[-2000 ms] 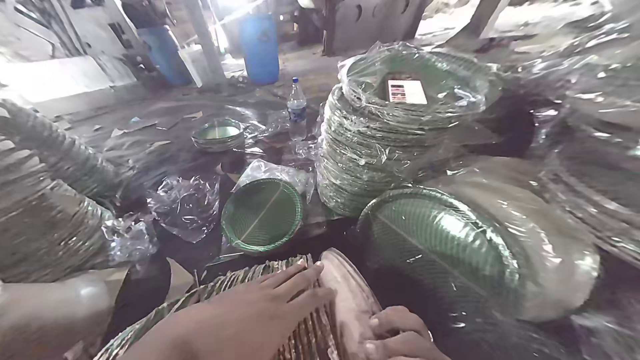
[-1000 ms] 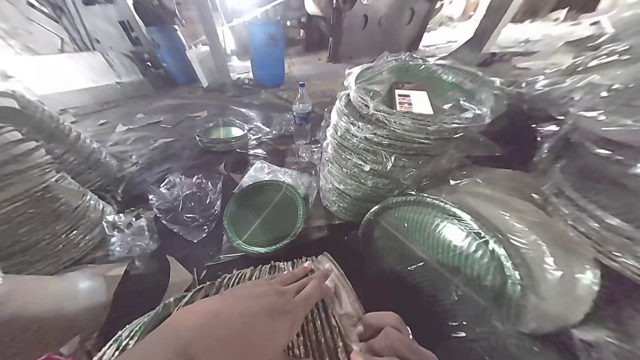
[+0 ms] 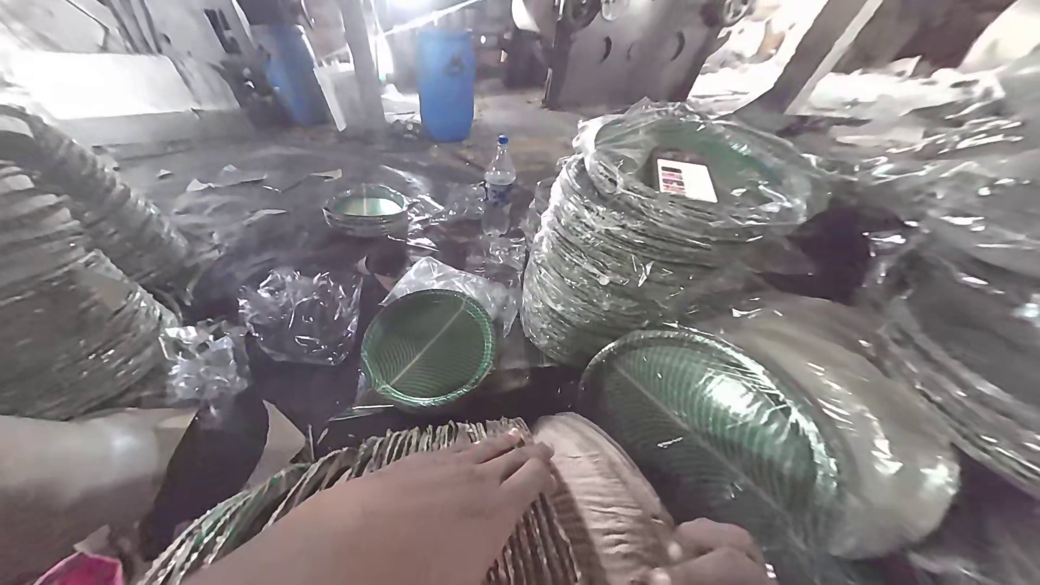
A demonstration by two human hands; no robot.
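A long row of nested disposable plates (image 3: 552, 536), standing on edge, fills the bottom centre, with a pale plate back (image 3: 605, 487) at its right end. My left hand (image 3: 439, 496) lies flat across the plate rims, fingers extended. Low on the right, my right hand (image 3: 711, 556) has its fingers curled at the edge of the pale plate back; whether it grips that edge cannot be made out. Just beyond the row lies a round green leaf-patterned plate (image 3: 429, 348) on clear plastic film. To the right rests a plastic-wrapped green plate stack (image 3: 715, 422), tilted on its side.
A tall plastic-wrapped plate stack (image 3: 626, 268) bears a printed card (image 3: 686, 179). Beside it stands a water bottle (image 3: 499, 183). Small bowls (image 3: 366, 207) and crumpled clear plastic (image 3: 301, 317) lie left of centre. More plate stacks (image 3: 73, 325) line the left; a blue drum (image 3: 446, 85) stands behind.
The pale plate end showed broadly between my hands two seconds ago, was narrower one second ago, and shows broadly again now. My left hand has stayed on the rims.
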